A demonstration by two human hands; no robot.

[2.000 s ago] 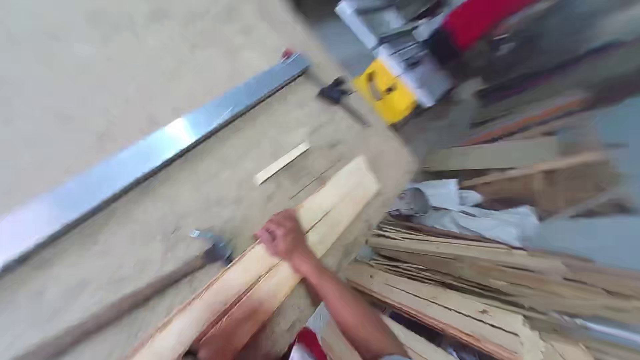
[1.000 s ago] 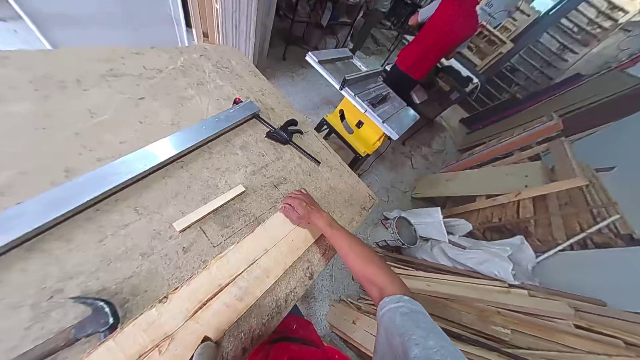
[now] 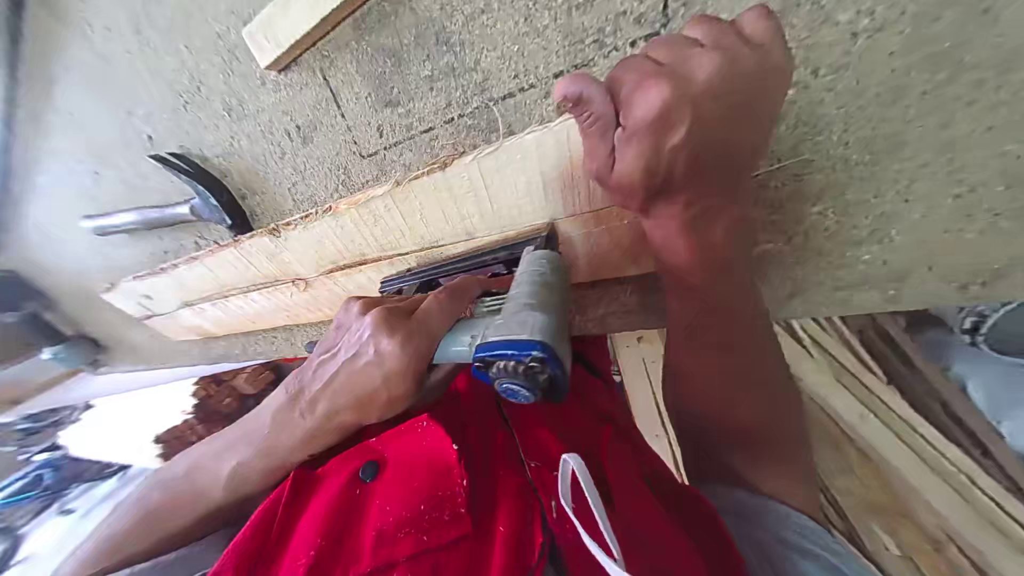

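Note:
Two rough pale boards lie side by side along the near edge of the worktable. My left hand is closed around a grey pneumatic nail gun with a blue end cap. Its dark magazine lies along the nearer board; the contact at its nose is hard to make out. Curled over the right part of the boards, my right hand holds them, thumb at the far edge. A claw hammer rests beyond the boards at the left. Farther back is a short wood strip.
The worktable has a rough surface with dark drawn lines. Below its near edge, long wood offcuts are piled at the right. A grey bucket stands at the far right. My red apron is close below the nail gun.
The nail gun in my left hand is now plainly visible over the boards. My right hand stays on the boards, its fingers now curled farther over them. The view has swung down and left.

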